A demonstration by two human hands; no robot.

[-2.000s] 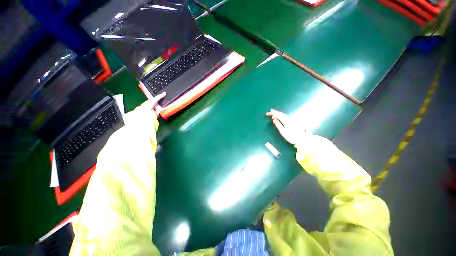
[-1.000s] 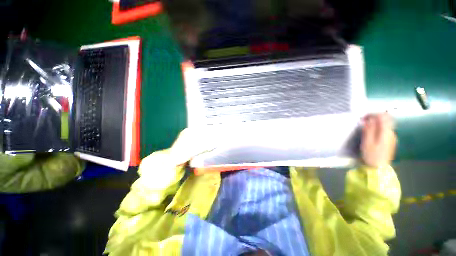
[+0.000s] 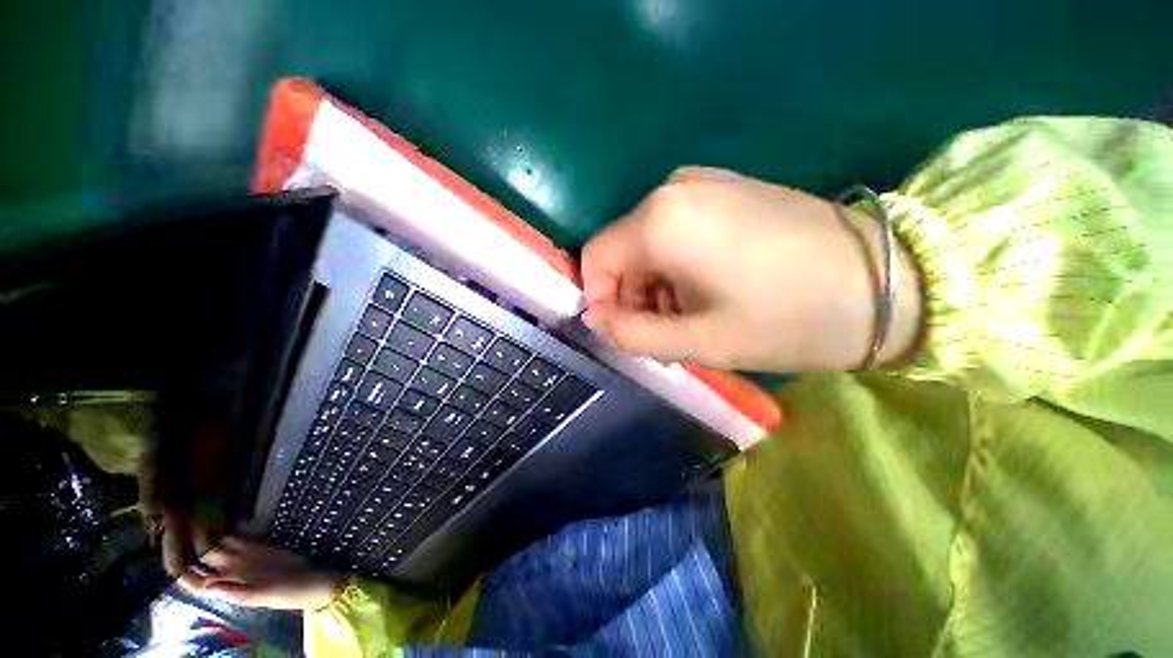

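An open laptop [image 3: 502, 501] with black keys lies slanted across the view, its dark screen [image 3: 142, 296] at the left. A white liner sheet and a red foam carrier [image 3: 290, 129] show along its right edge. My right hand [image 3: 720, 270] is closed at that edge, thumb and forefinger pinching a tiny dark piece [image 3: 578, 315], perhaps a small test plug. The fingertips mostly hide it, and whether it sits in a port cannot be told. My left hand [image 3: 257, 572] is at the laptop's left edge near the hinge, small and dim; what it holds cannot be told.
The green bench [image 3: 798, 77] extends beyond the laptop's right edge with bright glare spots. At the lower left is a dark, shiny, wrinkled surface [image 3: 58, 514], possibly film over another screen. A yellow sleeve shows dimly beside it.
The view has turned and come closer to the laptop. My right hand has gone from the laptop's front right area to a pinch at its right edge. My left hand is now near the hinge.
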